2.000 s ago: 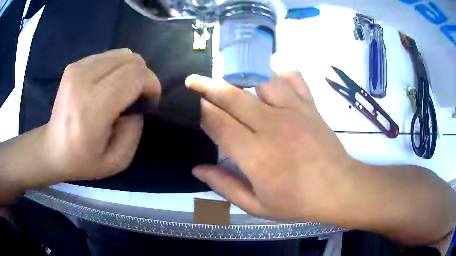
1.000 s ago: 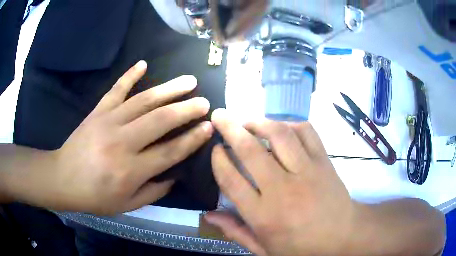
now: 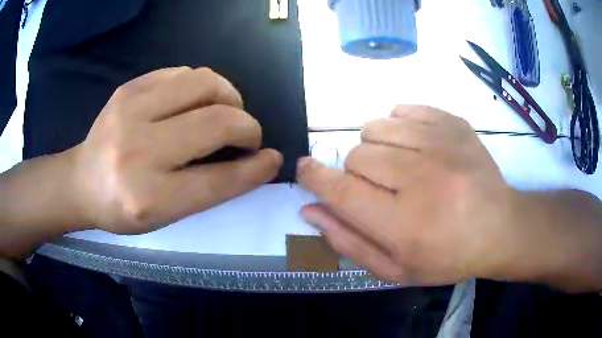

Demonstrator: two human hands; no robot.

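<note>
The black cut panel [image 3: 274, 79] lies flat under the presser foot [image 3: 278, 9] at the top edge of the picture. Its straight right edge runs down to a corner between my hands. My left hand [image 3: 178, 152] lies on the cloth with bent fingers; cloth shows dark between thumb and fingers, which look pinched on it near the corner. My right hand [image 3: 422, 191] is on the white table, slightly blurred. Its index fingertip touches or nearly touches the cloth's right edge by the corner, its thumb is apart, and it holds nothing visible.
The pale blue-grey cylinder [image 3: 377, 30] hangs above the white table [image 3: 422, 86]. Thread snips [image 3: 511, 92], a blue-handled screwdriver [image 3: 523, 46] and black-handled scissors [image 3: 583, 125] lie at right. A measuring tape [image 3: 198, 274] and tan patch [image 3: 310, 253] line the front edge.
The panel's near edge has moved away from the table's front edge, towards the machine. My left hand's spread fingers have bent. The view has shifted, with the presser foot now at the top.
</note>
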